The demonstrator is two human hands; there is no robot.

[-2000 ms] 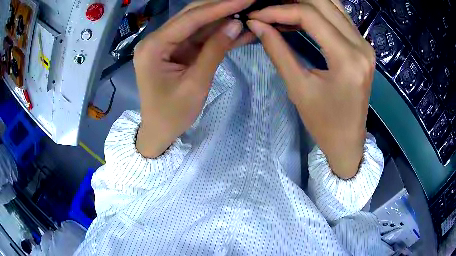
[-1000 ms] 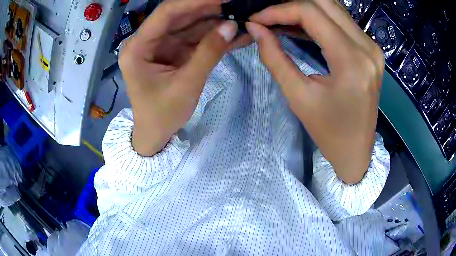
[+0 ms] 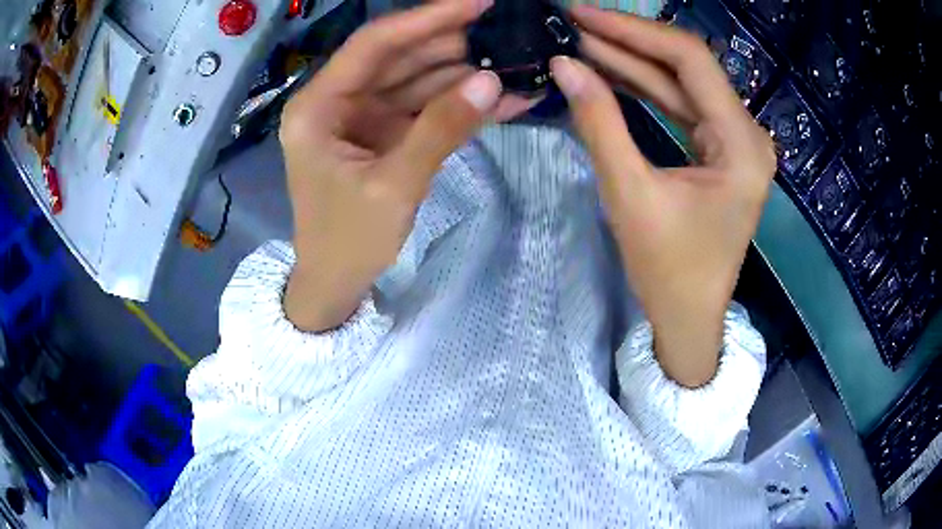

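Note:
A round black housing (image 3: 516,43) is held up at the top edge of the view, between my two hands. My left hand (image 3: 377,170) grips it from its left side, with the thumb at its lower left rim. My right hand (image 3: 682,181) holds its right side, with the thumb at the lower right rim and the fingers behind or above it. The housing shows small light spots and a thin reddish line near its lower edge. Its fine details are too blurred to tell.
At left stands the white-grey machine (image 3: 155,207) with a red emergency button (image 3: 238,16), silver push buttons and orange-brown fixtures (image 3: 46,93). At right, a black blister tray (image 3: 826,155) lies on the green mat (image 3: 816,279). A blue stool (image 3: 150,429) is at lower left.
The black housing is lower and shows more fully. My right fingers have spread from its lower edge to its right side. The machine appears slightly shifted right in view.

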